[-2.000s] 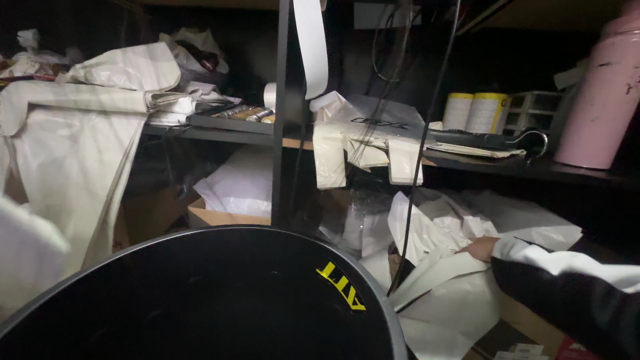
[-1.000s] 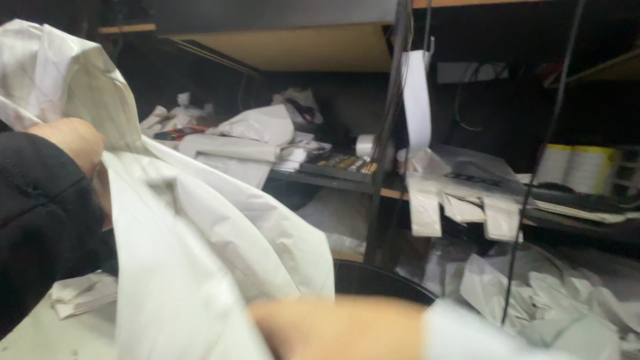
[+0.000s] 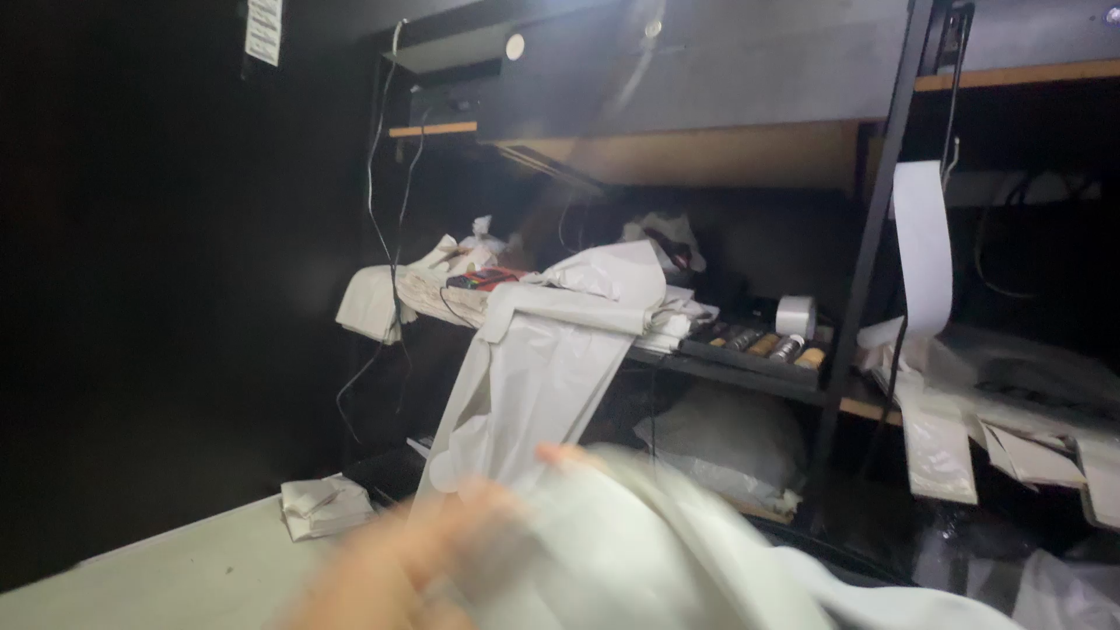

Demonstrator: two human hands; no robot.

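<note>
A blurred white plastic bag (image 3: 612, 542) fills the lower middle of the head view. My left hand (image 3: 402, 560), also blurred, is at its left side with the fingers closed on it. A fingertip shows at the bag's top edge; which hand it belongs to is unclear. The bag hides most or all of my right hand, and a pale band, perhaps the sleeve, runs off at lower right. Beyond the hands, more white plastic bags (image 3: 551, 376) drape over the shelf's front. A small folded white bag (image 3: 324, 506) lies on the pale tabletop.
The pale tabletop (image 3: 192, 569) spans the lower left, beside a dark wall. On the black shelf (image 3: 752, 374) are a white tape roll (image 3: 795, 317) and a tray of small bottles (image 3: 761, 346). Thin cables (image 3: 372, 201) hang at left. A white strip (image 3: 923, 249) hangs near the right post.
The view has swung left. One second ago the white bag was held up at the left; now it is low in the middle. Two seconds ago a hand was at the bags on the lower right.
</note>
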